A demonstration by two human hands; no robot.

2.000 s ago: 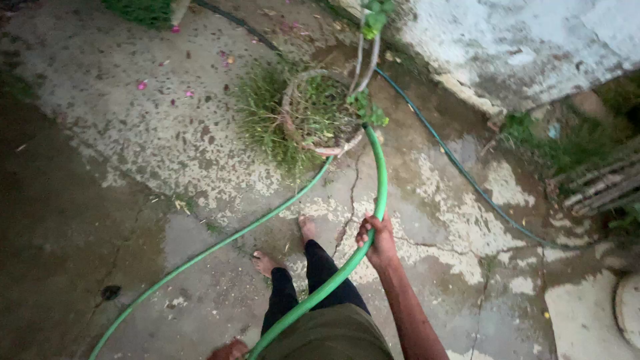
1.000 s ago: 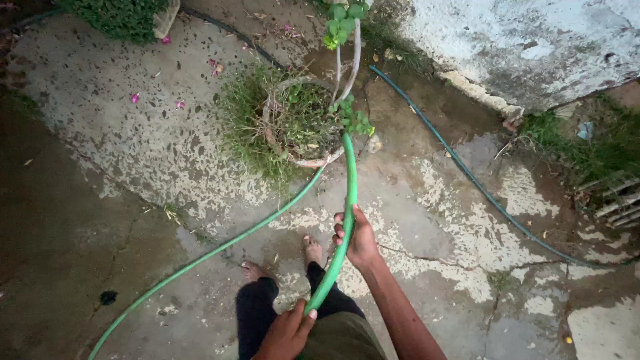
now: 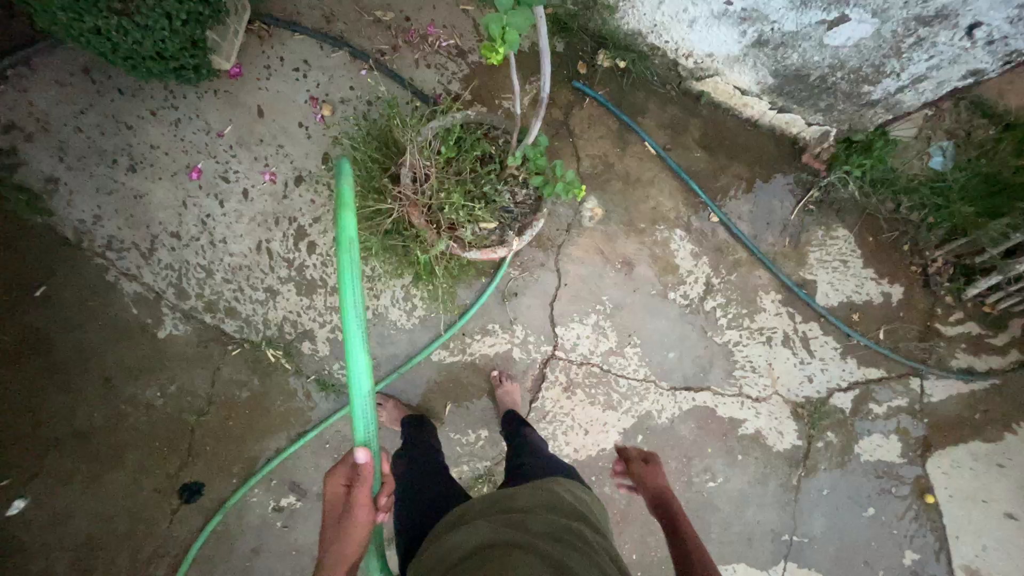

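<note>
My left hand [image 3: 356,508] grips a thick green garden hose [image 3: 352,288], thumb along its upper side. The hose stands up from the fist, its free end left of a round planter [image 3: 500,250] that holds weeds and a thin-stemmed leafy plant [image 3: 544,72]. My right hand [image 3: 640,472] hangs to the right of my body with its fingers partly curled and nothing in it. Behind the held hose, a thinner-looking stretch of green hose [image 3: 272,464] runs over the ground from the planter to the lower left.
A darker blue-green hose [image 3: 744,236] crosses the cracked, wet concrete on the right. A weathered wall [image 3: 840,56] stands at upper right, with weeds and sticks [image 3: 992,272] below it. A dense green bush [image 3: 136,36] is at upper left. My bare feet [image 3: 506,392] are near the planter.
The right hand has let go of the hose and moved right. The left hand, on the hose one second ago, has moved left with it, and the hose end has left the planter's right side.
</note>
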